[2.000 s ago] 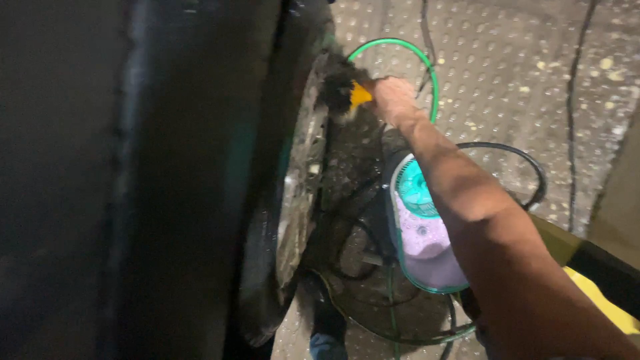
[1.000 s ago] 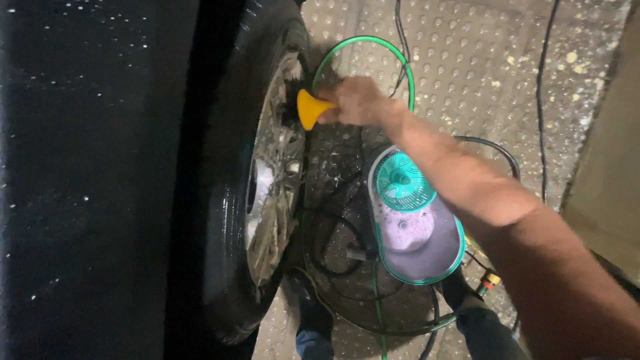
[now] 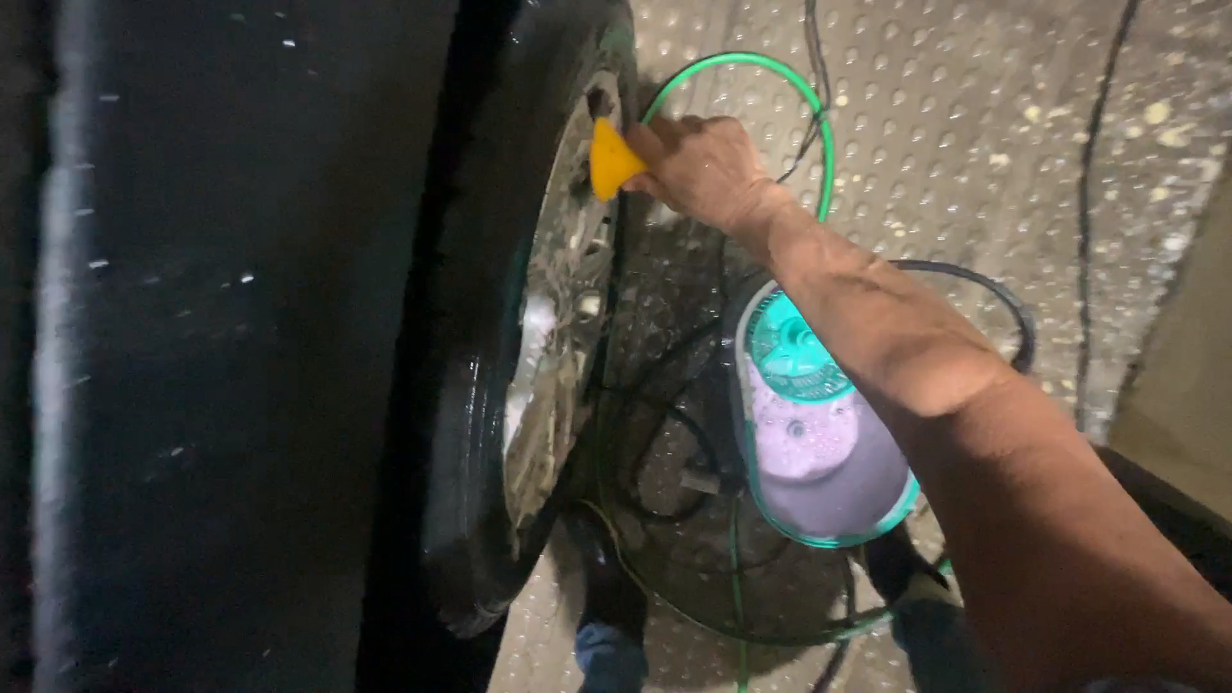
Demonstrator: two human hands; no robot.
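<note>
My right hand (image 3: 701,171) is closed around the handle of a brush whose yellow flared guard (image 3: 612,160) shows at the fingers. The brush's head is hidden or blurred at the upper part of a wet car wheel rim (image 3: 551,385). Around the rim runs a black tire (image 3: 486,318), and dark car bodywork (image 3: 231,318) fills the left side. Below my forearm stands a bucket (image 3: 833,544) with a teal rim, pale purple sudsy water and a round teal slotted insert (image 3: 784,337). My left hand is out of view.
A green hose (image 3: 746,58) loops over the wet studded floor (image 3: 905,164), and black hoses curl around the bucket. A dark cable (image 3: 1088,192) runs down the right. My shoes, one at the left (image 3: 602,568), are beside the hoses near the wheel and bucket.
Two seconds ago the brush's dark bristles showed at the rim's upper edge; now they are not visible. The hand stays at the upper part of the wheel. The view has shifted.
</note>
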